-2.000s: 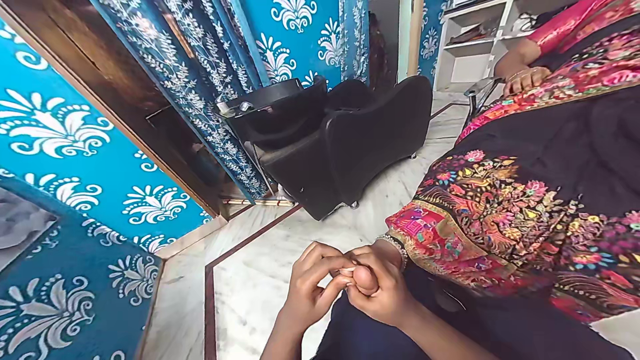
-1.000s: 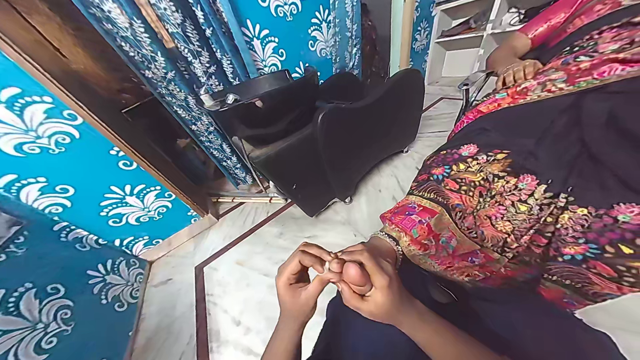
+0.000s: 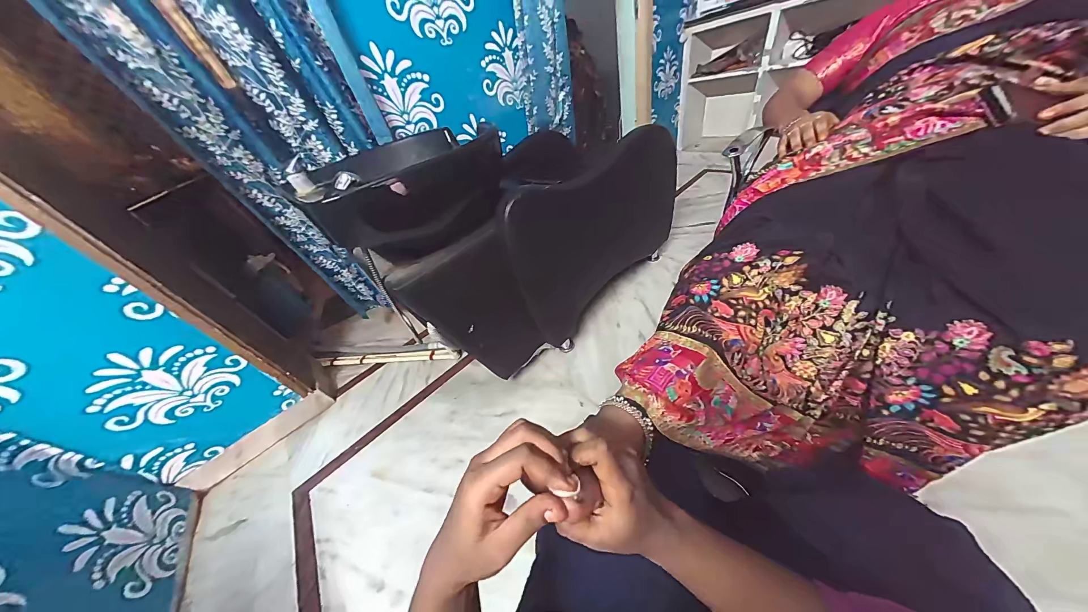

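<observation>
A seated person's foot, with a beaded anklet (image 3: 636, 418) at the ankle, rests over my lap in dark cloth (image 3: 595, 578). My right hand (image 3: 616, 501) is wrapped round the toes of that foot. From the left, my left hand (image 3: 506, 501) meets it, thumb and forefinger pinching a small white piece (image 3: 568, 489) against a toe; what the piece is made of I cannot tell. My fingers hide most of the toes. The person's black garment (image 3: 901, 221) with a floral border reaches down to the ankle.
A black salon shampoo chair (image 3: 586, 229) with its basin (image 3: 399, 178) stands beyond my hands on the marble floor (image 3: 408, 501). Blue patterned curtains (image 3: 195, 127) hang at the left. White shelves (image 3: 722, 102) are behind. The person's hand (image 3: 807, 132) lies near a chair arm.
The person's other hand now shows at the right edge. My two hands stay together at the toes, with small shifts of the fingers.
</observation>
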